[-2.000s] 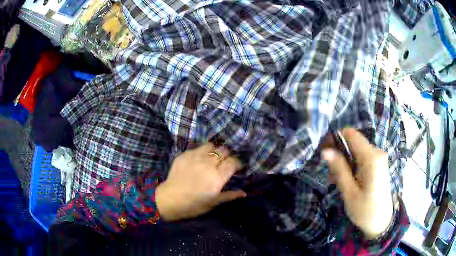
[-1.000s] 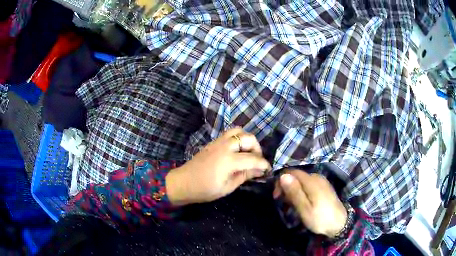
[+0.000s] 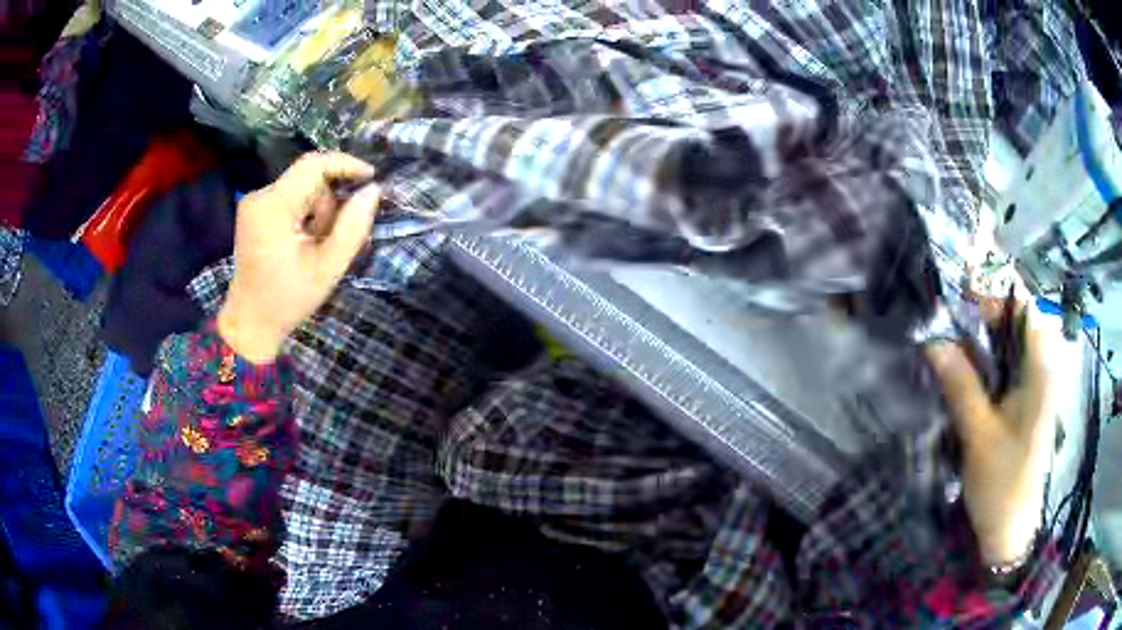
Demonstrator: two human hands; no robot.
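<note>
A large plaid garment [image 3: 554,154] in white, blue and dark checks is stretched over the white table and is partly blurred. My left hand [image 3: 295,240] pinches its edge at the left, beside the plastic-wrapped board. My right hand [image 3: 1003,394] is at the right near the sewing machine, with its fingers at the garment's right end. A slim dark or metal thing seems to lie along its fingers, too blurred to name. More finely checked plaid cloth [image 3: 357,382] hangs over my lap.
The sewing machine [image 3: 1070,185] stands at the right. The edge ruler [image 3: 640,357] runs diagonally along the table front. A plastic-wrapped board [image 3: 332,74] is at the upper left. A blue crate [image 3: 99,455] with dark cloth [image 3: 166,283] and a red-orange cloth [image 3: 135,185] is at the left.
My hands have moved from close together at my lap to far apart, left hand up-left, right hand to the right. The garment has been lifted and spread, uncovering the ruler and table edge.
</note>
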